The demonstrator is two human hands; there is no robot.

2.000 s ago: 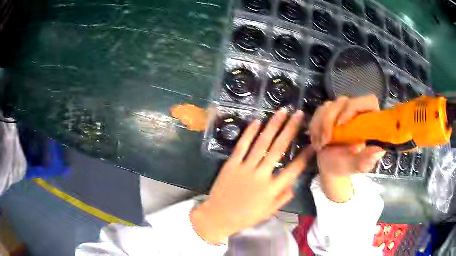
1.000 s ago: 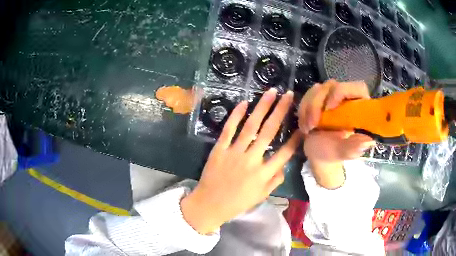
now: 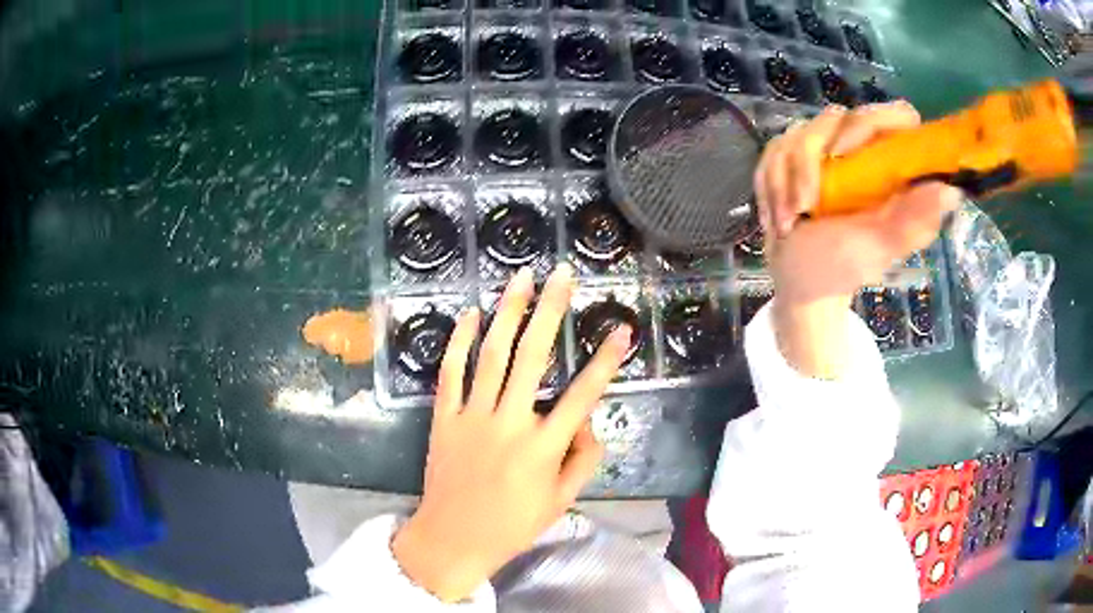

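A clear blister tray [image 3: 381, 287] holds rows of round black parts [image 3: 513, 234], one per pocket. My left hand [image 3: 503, 443] lies palm down with fingers spread over the near row at the tray's left; its index fingertip touches a black part. My right hand [image 3: 839, 228] is wrapped around the front of the orange electric screwdriver [image 3: 947, 150], raised over the tray's right part. The screwdriver's bit is hidden by the hand. A dark mesh-like screw dish [image 3: 686, 168] lies on the tray, left of my right hand.
A tan patch [image 3: 340, 334] is on the green bench [image 3: 192, 263] left of the tray. A crumpled clear bag [image 3: 1016, 329] lies at the right. A red tray [image 3: 929, 515] is below the bench edge, with blue bins [image 3: 114, 497] at lower left.
My right hand and the screwdriver have moved up, apart from my left hand. The tray and dish now show further left in the view. My left hand has its fingers spread wider over the near row.
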